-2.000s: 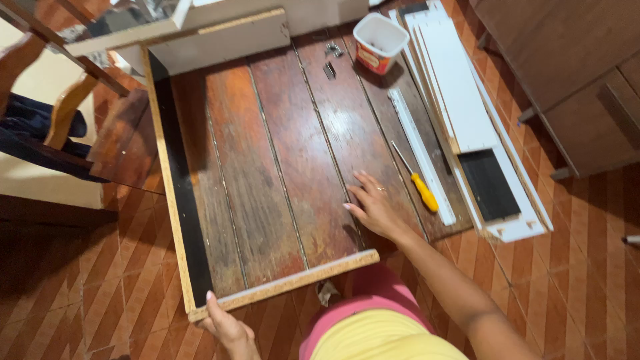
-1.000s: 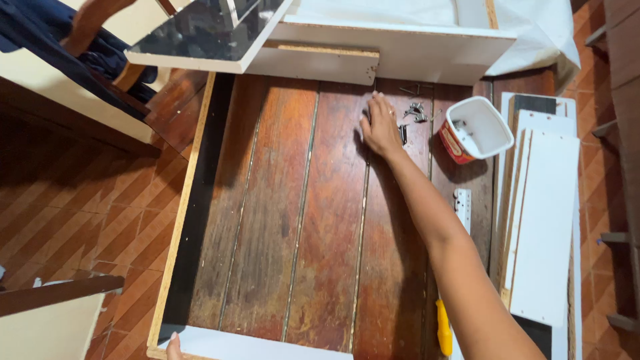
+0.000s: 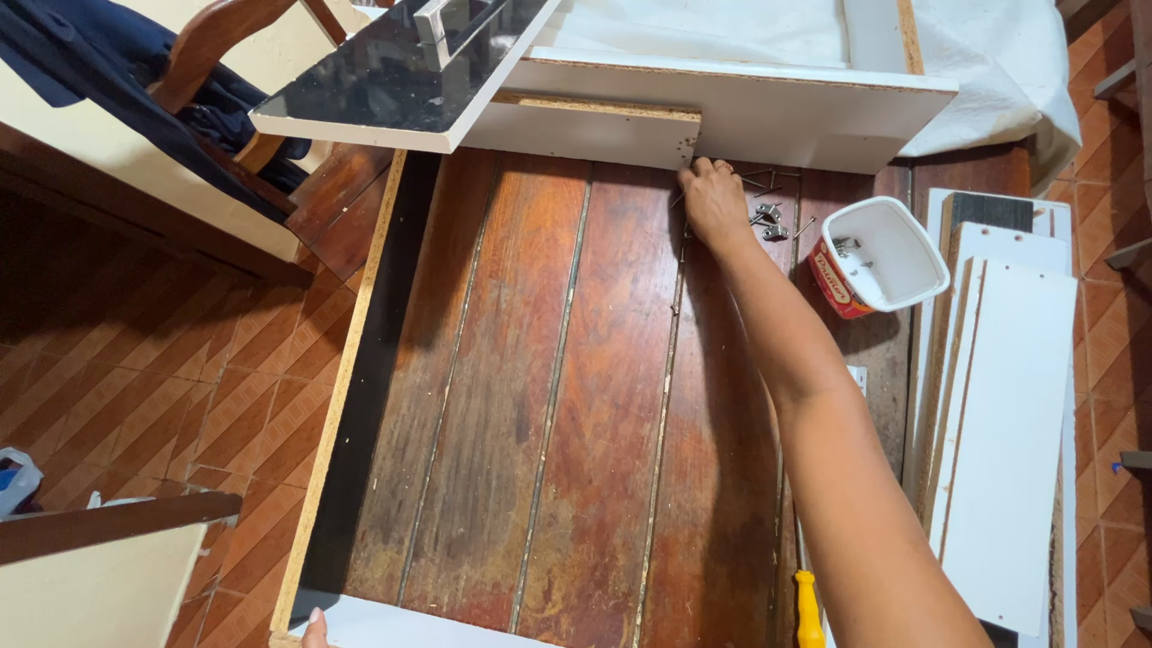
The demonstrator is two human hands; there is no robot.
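Observation:
My right hand (image 3: 714, 200) reaches to the table's far part, fingers bent down beside the end of a short white particleboard panel (image 3: 603, 130); whether it holds a screw cannot be seen. Just right of it lie loose screws (image 3: 765, 180) and small metal brackets (image 3: 772, 221). At the bottom left, only a fingertip of my left hand (image 3: 315, 630) shows, at the corner where a white panel (image 3: 405, 625) meets a black-faced panel (image 3: 360, 414) standing on edge. A screwdriver with a yellow handle (image 3: 807, 612) lies beside my right forearm.
A plastic tub (image 3: 882, 256) with small hardware stands right of the brackets. Stacked white boards (image 3: 1008, 432) lie along the right side. A black panel with a metal handle (image 3: 387, 76) overhangs the far left, and a white frame (image 3: 765, 99) stands behind. A wooden chair (image 3: 211, 54) is at upper left.
My right hand has moved from the near middle of the table to the far side by the short panel. My left hand stays at the near left corner. The view has shifted toward the far side.

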